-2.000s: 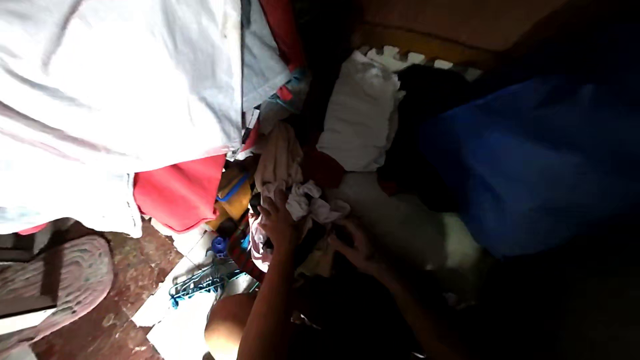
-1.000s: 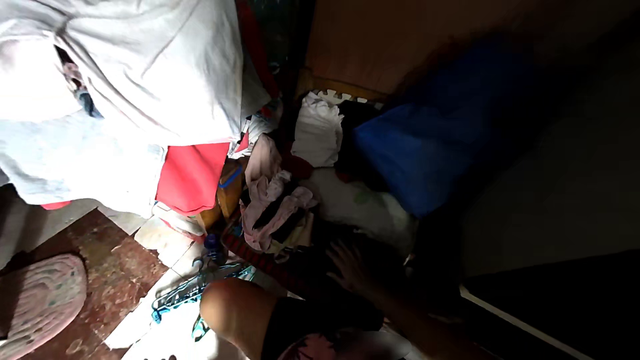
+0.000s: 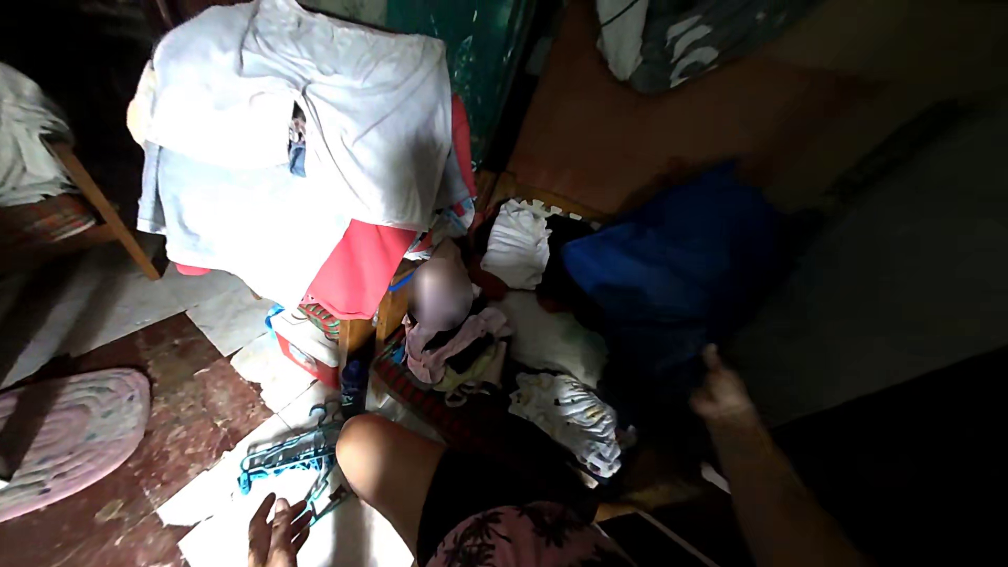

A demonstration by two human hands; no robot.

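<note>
My left hand (image 3: 277, 531) is low at the left, fingers apart and empty, just below a bunch of blue plastic clothes hangers (image 3: 291, 461) on the floor. My right hand (image 3: 720, 390) is at the right, beside the lower edge of a blue fabric bag or cloth (image 3: 669, 256); shadow hides whether its fingers hold any of it. Between the hands lie a patterned white garment (image 3: 571, 417), a pale cloth (image 3: 555, 335), a folded white garment (image 3: 516, 244) and a crumpled heap of pink clothes (image 3: 457, 342).
Light grey garments (image 3: 362, 134) and a red cloth (image 3: 362, 268) hang over a support at upper left. An oval braided rug (image 3: 75, 433) lies on the tiled floor. A red and white box (image 3: 307, 346) stands beside a dark blue bottle (image 3: 353, 386). My bare knee (image 3: 386, 465) is between the hands.
Both hands were at the pink clothes two seconds ago; now they are far apart, the right one by the blue fabric. The patterned white garment now shows plainly. The view has shifted.
</note>
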